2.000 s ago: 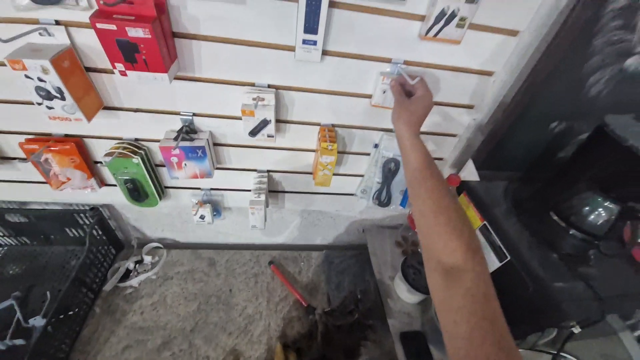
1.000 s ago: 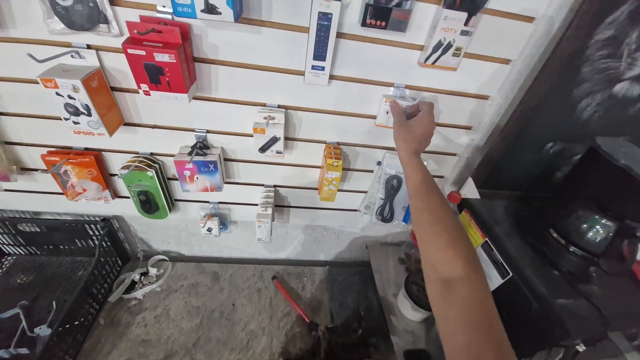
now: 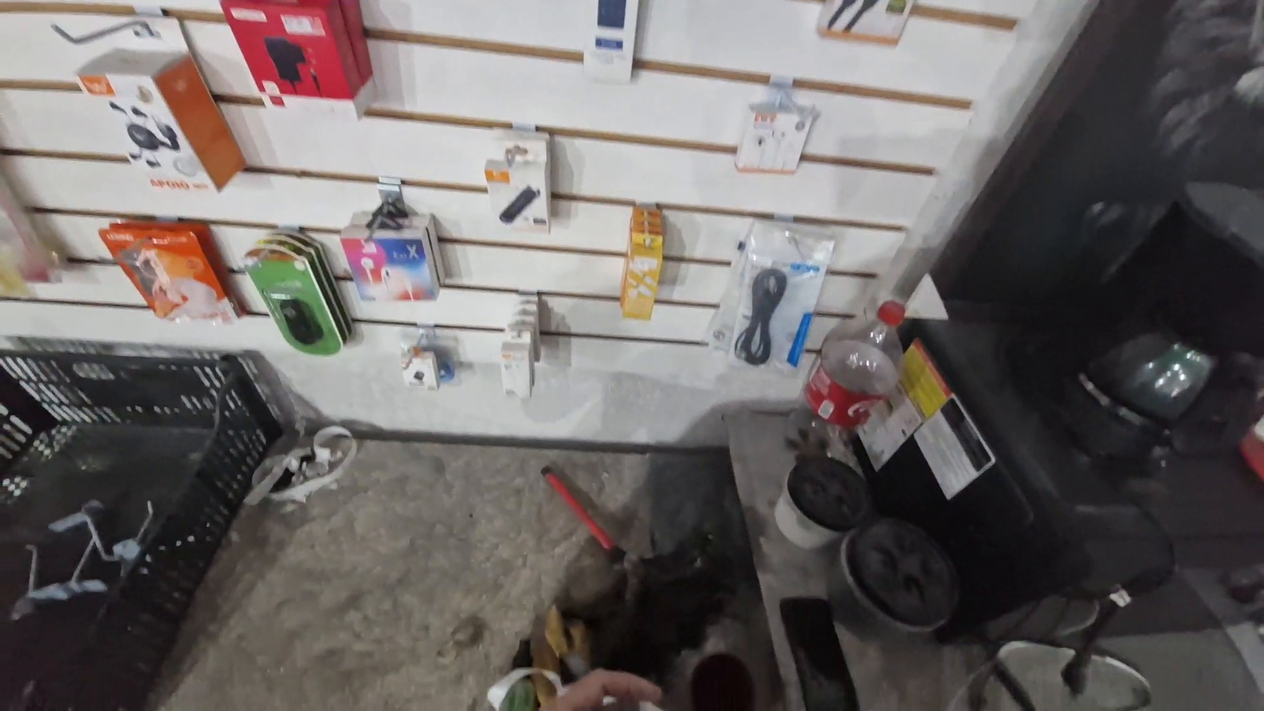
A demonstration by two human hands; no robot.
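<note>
Part of one of my hands [image 3: 607, 688] shows at the bottom edge; which hand it is, and whether it holds anything, I cannot tell. Just left of it is a white and green item [image 3: 523, 689], partly cut off by the frame. No hand touches the white slatwall [image 3: 592, 109]. On its upper right hook hangs a small white earphone package [image 3: 776, 136]. Below that is a clear bag with a coiled black cable [image 3: 762, 306], and to the left hang a yellow pack [image 3: 644, 265] and a white box picturing a dark stick-shaped device [image 3: 519, 188].
A black plastic crate [image 3: 232, 415] with metal hooks [image 3: 89, 563] stands at left. A red-handled tool [image 3: 578, 509] lies on the floor. At right are a soda bottle [image 3: 854, 365], two pots [image 3: 828, 494], a dark phone-like object [image 3: 818, 652] and a black appliance [image 3: 997, 395].
My right hand has left the small white earphone package at the upper right, which now hangs uncovered. The arm no longer crosses the view, and the bottle and second pot show.
</note>
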